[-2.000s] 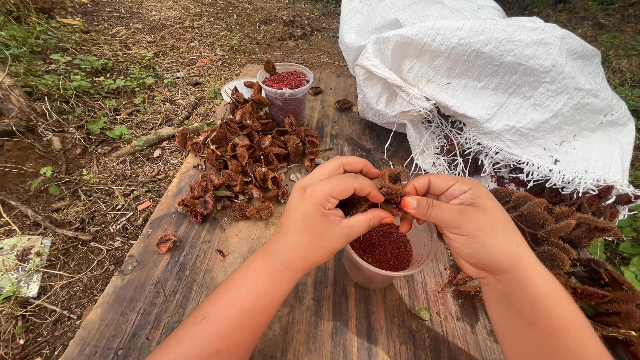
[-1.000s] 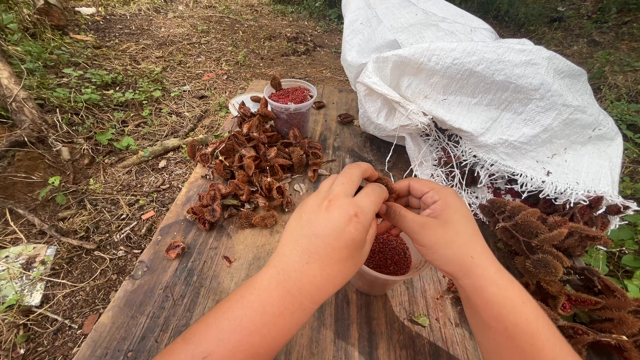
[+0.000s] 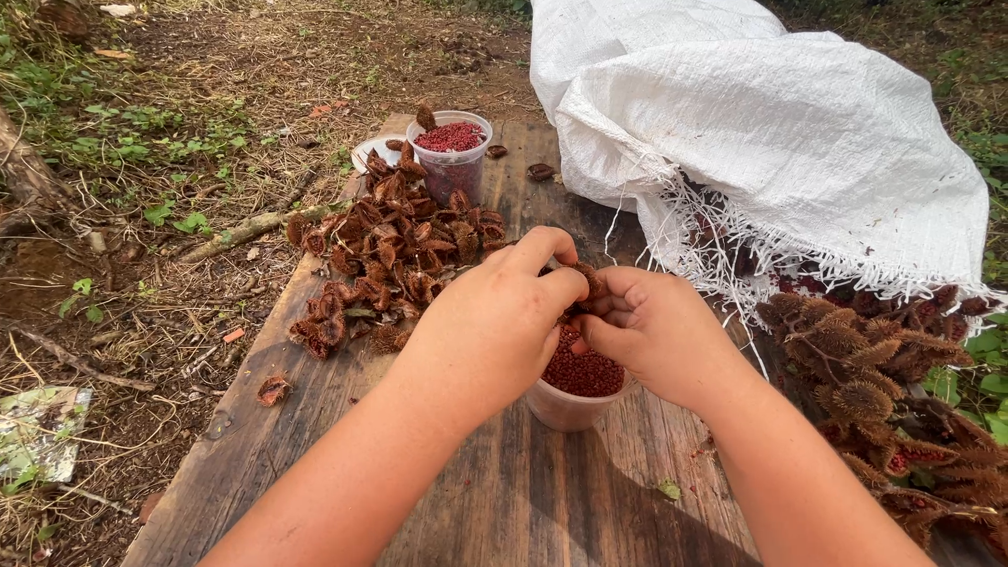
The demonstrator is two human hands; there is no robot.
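Between the fingers of both hands is a brown, spiny annatto pod (image 3: 584, 285), partly hidden by them. My left hand (image 3: 504, 315) grips it from the left, and my right hand (image 3: 650, 331) pinches its right side. Right below them stands a clear plastic cup (image 3: 571, 409), filled high with small red annatto seeds (image 3: 583, 370). To the left of my hands lies a heap of split, emptied pods (image 3: 402, 244). Behind that heap is a second plastic cup (image 3: 453, 169) of red seeds with a pod resting on top.
A white woven sack (image 3: 772, 142) with a frayed edge lies at the back right. Spiny pods (image 3: 862, 394) are piled at the right. A white lid (image 3: 378, 153) sits by the far cup. The wooden board (image 3: 504, 488) ends at the left above leafy ground with a branch (image 3: 252, 228).
Two seconds ago my fingers held brown pod pieces higher and more in the open above the cup; now both hands are closer together around a pod and cover more of it.
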